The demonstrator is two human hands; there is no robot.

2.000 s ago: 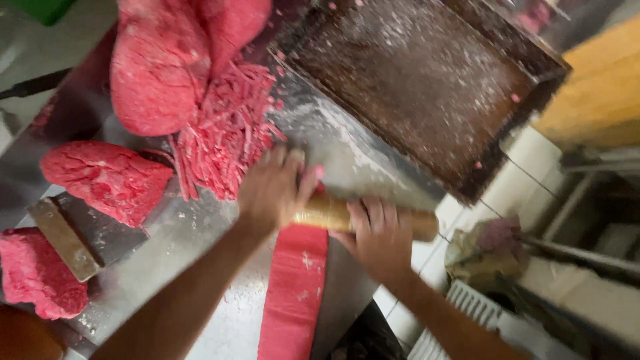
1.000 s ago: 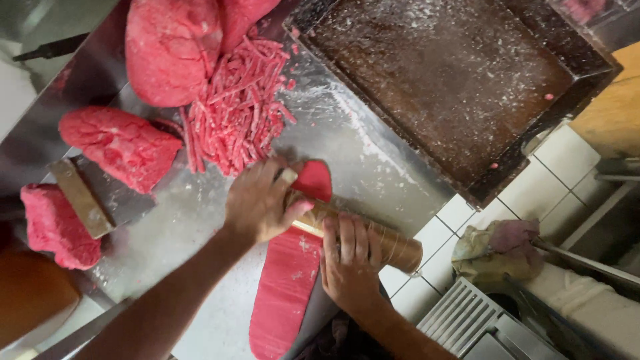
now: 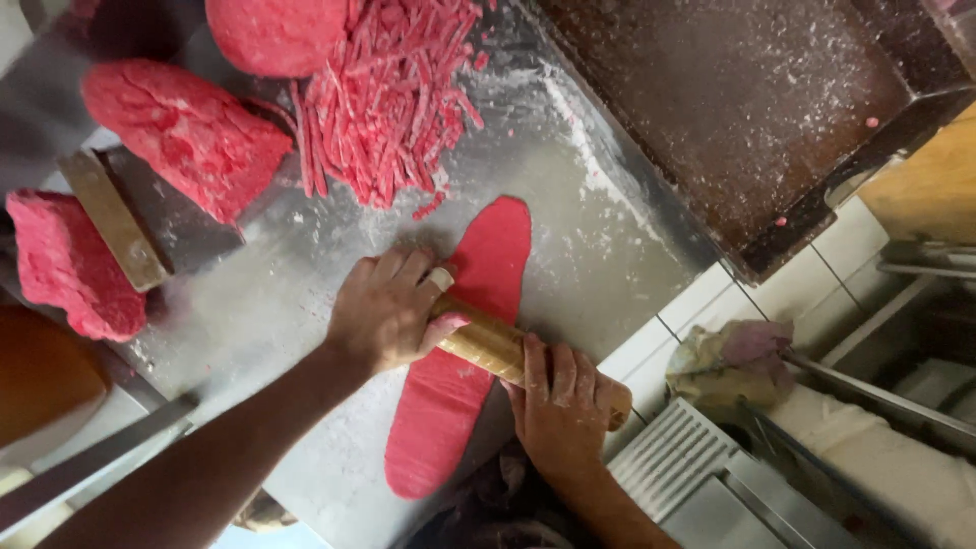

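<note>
A cylindrical rolling pin, wrapped in a tan, shiny covering, lies across a long flat strip of pink dough on a metal work surface. My left hand grips the pin's upper left end, with a pale band around one finger and pink dough on the thumb. My right hand is closed over the pin near its lower right end. Above the strip is a floury heap of thin pink dough strands. Pink dough lumps lie to its left, one beside a dough scraper.
A dark, flour-dusted metal tray with raised edges fills the upper right. White tiles border the work surface. Crumpled cloth and a ribbed white panel are at the lower right. An orange-brown rounded object sits at the left edge.
The dough strip shows farther beyond the upper side of the pin than two seconds ago, when little of it was visible there. Both hands remain on the pin.
</note>
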